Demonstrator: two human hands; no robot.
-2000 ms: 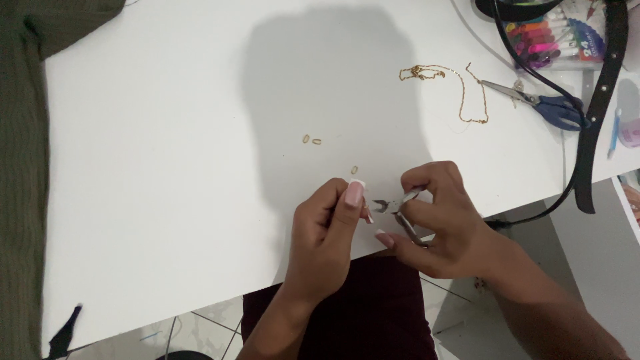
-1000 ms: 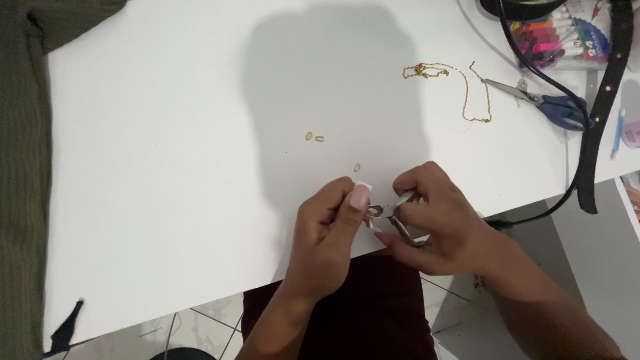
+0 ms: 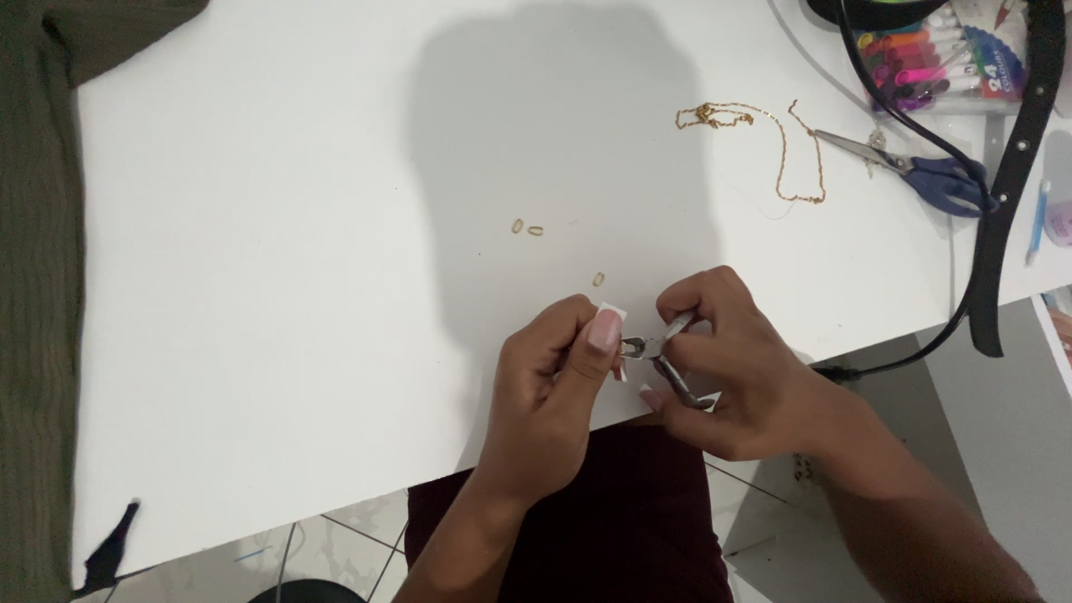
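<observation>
My left hand pinches something very small between thumb and fingers; the fingertips hide most of it. A pair of small metal pliers is held in my right hand, its jaws up against my left fingertips. Whether the jaws grip the small piece cannot be told. Just beyond my left thumb lies a small gold oval link. Two more gold links rest close together farther up the white table. A thin gold chain lies loosely folded at the upper right.
Blue-handled scissors touch the chain with their tip. Behind them are a clear pack of coloured markers, a black cable and a black strap with eyelets. Dark green ribbed fabric covers the left edge.
The plier jaws, a little apart from my left fingertips two seconds ago, are now up against them. My left hand has kept its pinch, and the links and chain lie as before.
</observation>
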